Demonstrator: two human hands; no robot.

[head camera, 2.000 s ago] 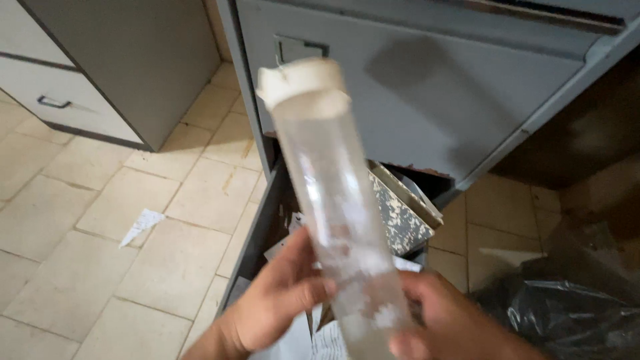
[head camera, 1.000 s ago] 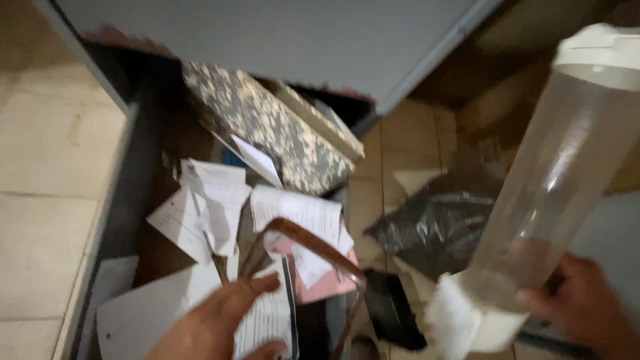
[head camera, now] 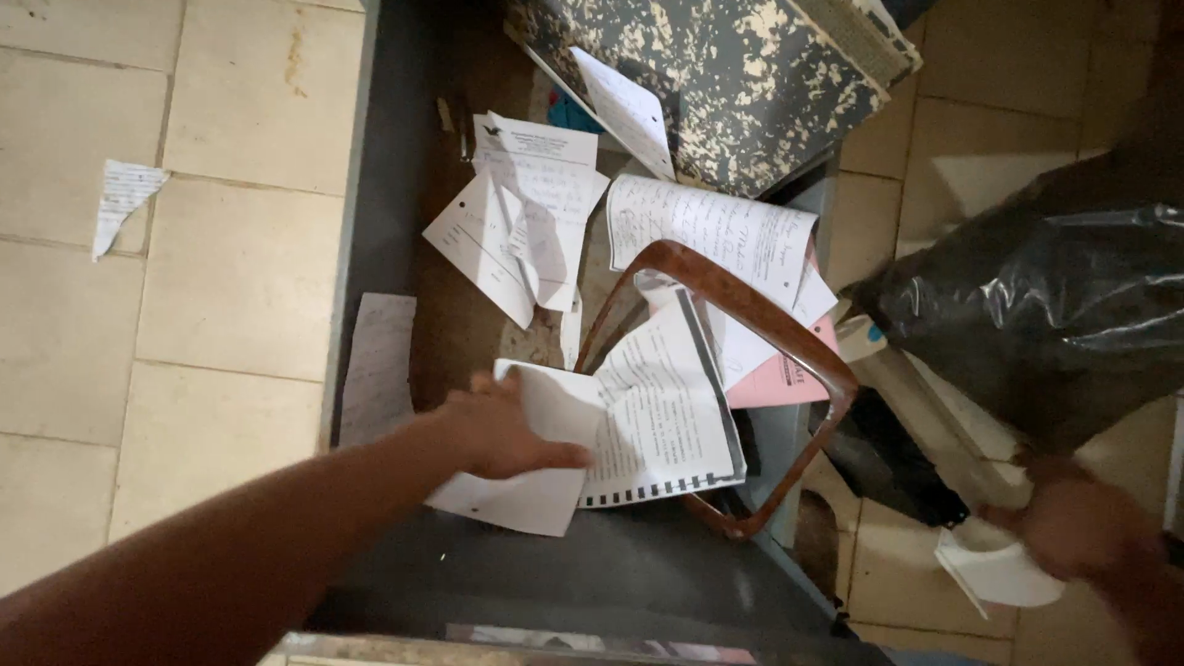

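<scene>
My left hand [head camera: 499, 430] reaches into an open drawer [head camera: 555, 573], thumb spread from the fingers, over the left page of a comb-bound booklet [head camera: 661, 416]; whether it presses on the page is unclear. A brown rounded frame [head camera: 740, 287] stands around the booklet's right side. Handwritten and printed sheets [head camera: 555, 203], some creased, and a pink sheet [head camera: 782, 379] lie beyond. At the right, my blurred right hand [head camera: 1073, 518] is closed around a clear tube [head camera: 962, 439] near its white end piece [head camera: 1004, 569]; the tube slants low over the floor.
A mottled black-and-cream binder [head camera: 703, 83] leans at the drawer's far right. A black plastic bag [head camera: 1036, 287] and a black object [head camera: 888, 453] are right of the drawer. A torn paper scrap [head camera: 125, 203] lies on the floor tiles at the left.
My left hand, on the tube two seconds ago, is now over the booklet. My right hand has lowered the tube, which stood raised at the right one second ago. The view has swung down into the drawer.
</scene>
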